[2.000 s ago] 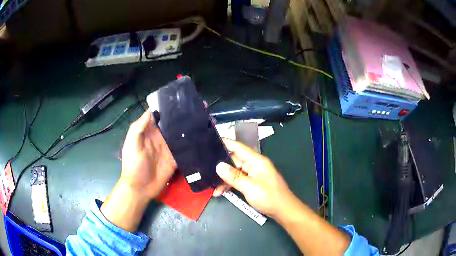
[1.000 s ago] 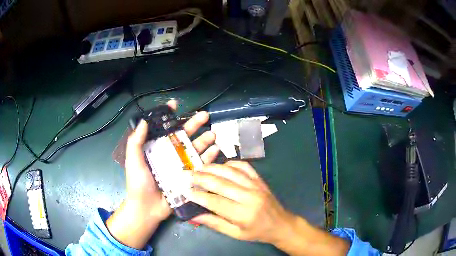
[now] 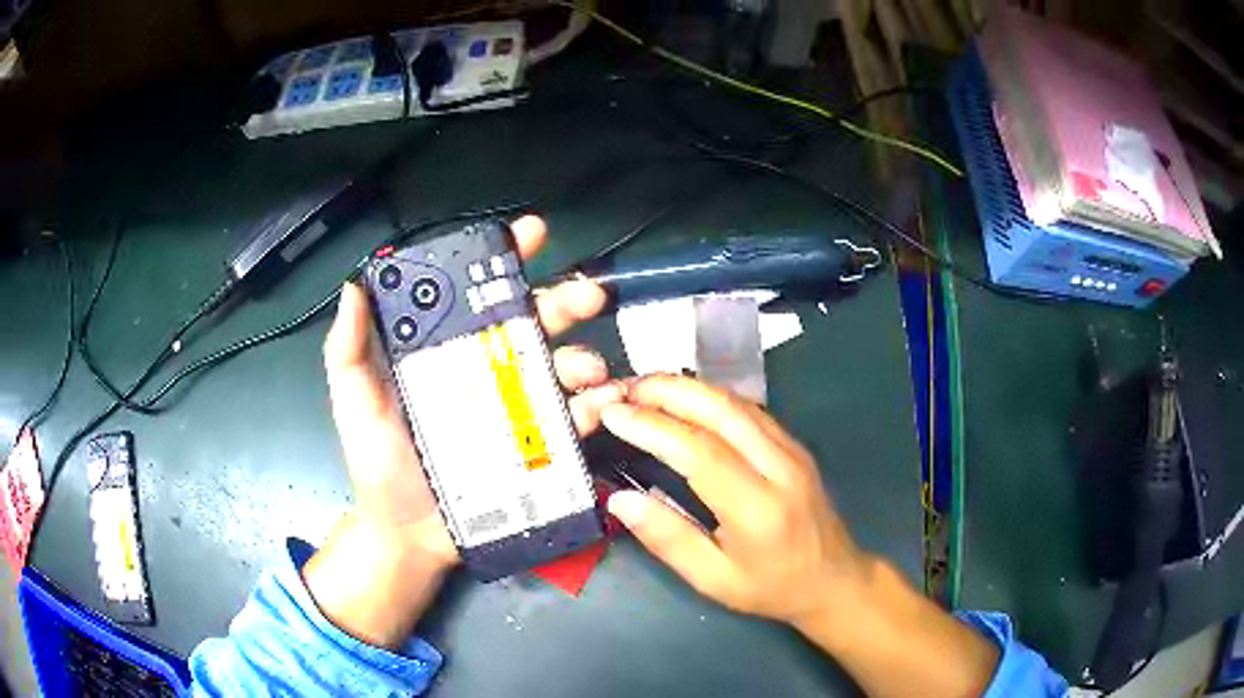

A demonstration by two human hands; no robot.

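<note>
A smartphone assembly [image 3: 471,436] shows its open back, with three camera rings, a white battery area and an orange flex strip. My left hand [image 3: 389,464] holds it from below, thumb along the left edge and fingertips past the right edge. My right hand [image 3: 744,498] is beside the phone's lower right, its index finger at or near the left fingertips, thumb apart near the phone's corner. It does not hold the phone; whether it holds anything small cannot be told. A red card [image 3: 574,567] lies partly hidden under the phone.
An electric screwdriver [image 3: 737,265] lies behind white scraps [image 3: 655,331] and a grey pad [image 3: 731,346]. A power strip [image 3: 389,78] and adapter [image 3: 291,228] are at the back left. A spare opened phone [image 3: 120,529] and blue crate [image 3: 102,648] are left. A hot air station [image 3: 1078,266] and handpiece [image 3: 1157,505] are right.
The phone was turned from its black front to its open back. My right hand has come away from it to the right. The phone is now steady and upright in my left hand.
</note>
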